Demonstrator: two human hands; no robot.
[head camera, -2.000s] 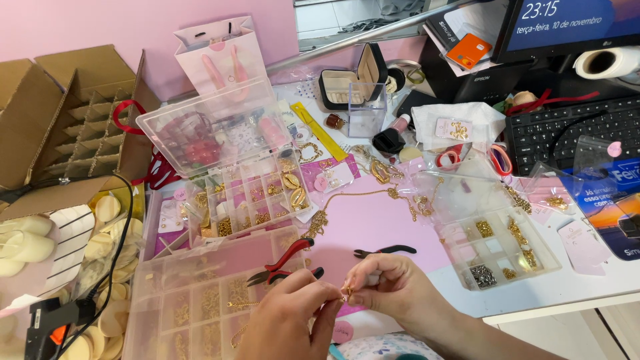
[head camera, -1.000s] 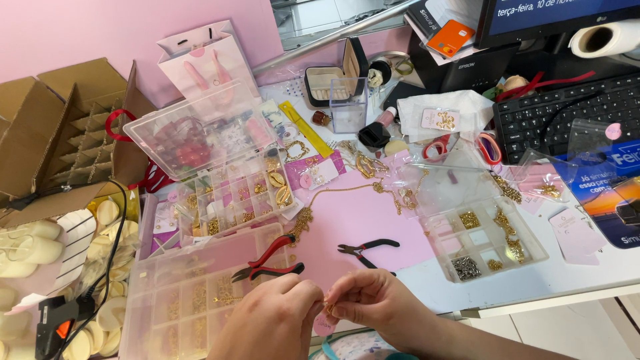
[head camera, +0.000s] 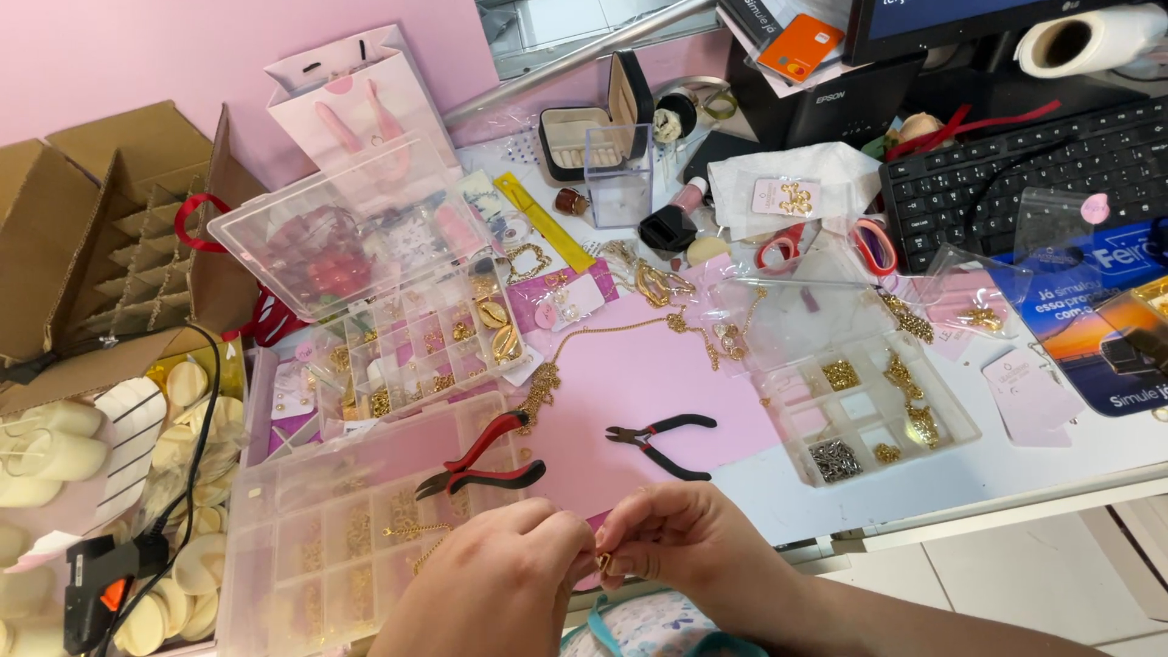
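At the bottom centre, my left hand (head camera: 497, 575) and my right hand (head camera: 689, 538) meet at the fingertips. A small gold jewellery piece (head camera: 604, 561) is pinched in my right fingers, and my left fingertips touch or hold its near side. A thin gold chain (head camera: 429, 529) hangs beside my left hand over a lidded compartment box (head camera: 255, 538). Just above the hands lie red-handled pliers (head camera: 479, 465) and black-handled cutting pliers (head camera: 662, 443) on a pink sheet (head camera: 630, 383). A gold chain (head camera: 602, 328) curves across that sheet.
An open bead organizer (head camera: 429, 365) stands left, a smaller compartment box (head camera: 876, 411) right. Behind are a ring box (head camera: 584, 146), a clear plastic cup (head camera: 619, 187), a yellow strip (head camera: 545, 222) and a keyboard (head camera: 1031, 173). A glue gun (head camera: 105, 584) and cardboard box (head camera: 119, 237) sit left.
Both hands stay together at the bottom centre, with slightly changed finger positions. The black-handled pliers, partly behind my right hand two seconds ago, now show fully. The view has shifted slightly.
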